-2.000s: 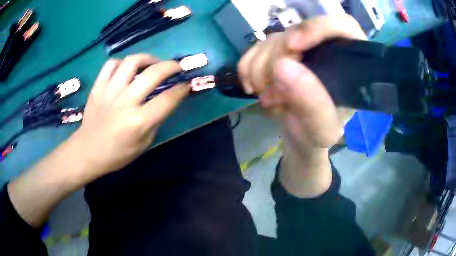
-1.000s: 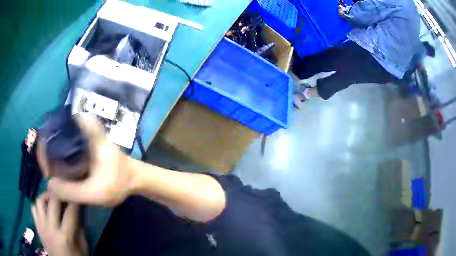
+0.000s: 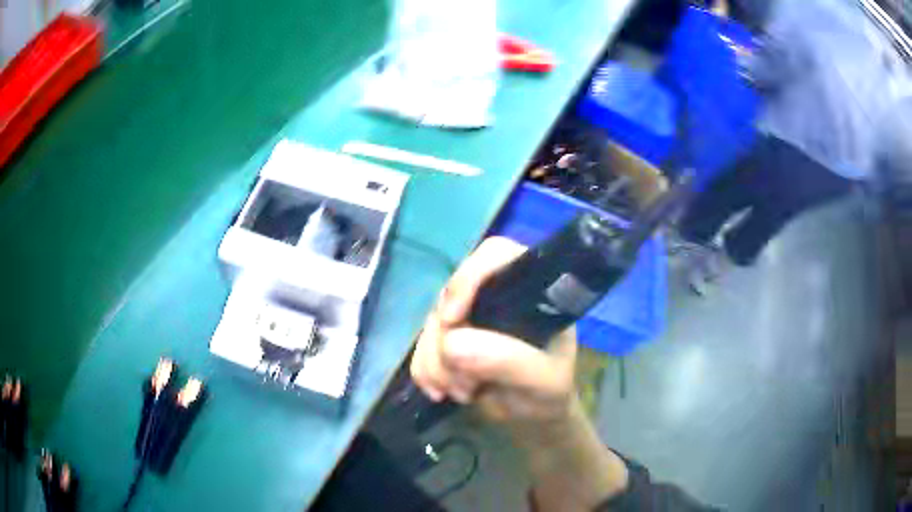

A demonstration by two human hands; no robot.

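Note:
My right hand [image 3: 500, 350] is closed around the black electric screwdriver [image 3: 545, 285], over the bench's front edge. Its nose end points down and left, and its cord end is up and right. My left hand is not in view. The grey-white screw feeder [image 3: 315, 235] stands on the green bench left of my right hand, with its top open. The silvery pick-up head [image 3: 287, 330] is at its near end. A pair of black connectors with copper ends [image 3: 168, 415] lies left of the feeder. The picture is blurred.
More connectors [image 3: 57, 480] lie at the lower left. A white strip [image 3: 412, 158], a clear bag [image 3: 440, 65] and a red-handled tool [image 3: 525, 55] lie behind the feeder. A red bin [image 3: 45, 75] is far left. Blue bins [image 3: 630, 300] and a person's dark-trousered leg [image 3: 765, 195] are at right.
The view has swung, so the feeder now shows whole. My right hand with the screwdriver has moved from the connectors to the right, past the feeder. My left hand has left the picture.

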